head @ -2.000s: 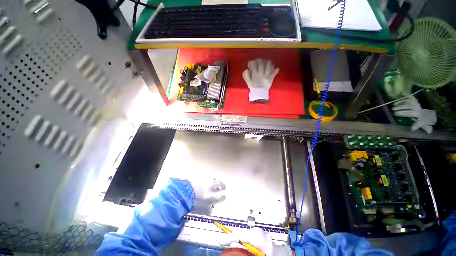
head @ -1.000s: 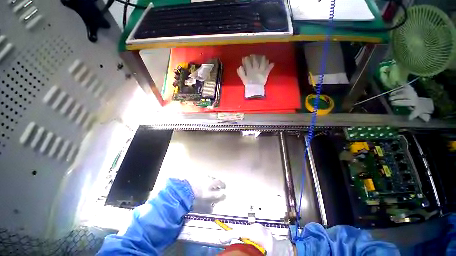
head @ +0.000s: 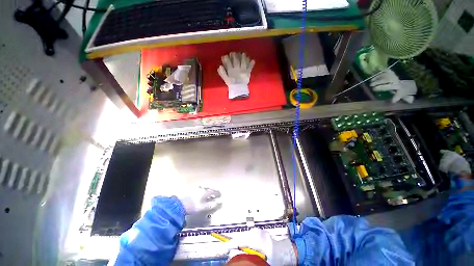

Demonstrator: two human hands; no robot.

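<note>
My left hand [head: 201, 201], in a white glove, hovers over or rests on the bright metal plate [head: 223, 166]; it holds nothing visible and glare blurs its fingers. My right hand [head: 267, 245], also gloved, is at the bottom centre by the conveyor's near rail, shut on a slim yellow tool [head: 221, 237]. The tool's middle is hidden by the glove. A green circuit board [head: 384, 166] with yellow blocks lies in a black carrier to the right, apart from both hands.
Another person's gloved hand [head: 455, 162] is at a second board [head: 463, 136], far right. A blue coiled cord [head: 297, 111] hangs down to my right cuff. Behind are a red mat [head: 262, 91] with a spare glove [head: 237, 72] and sample board [head: 176, 88], a tape roll [head: 303, 98] and a fan [head: 403, 26].
The view has shifted right, bringing the other person's gloved hand and the second board further into view. My hands keep nearly the same places, the right still holding the yellow tool.
</note>
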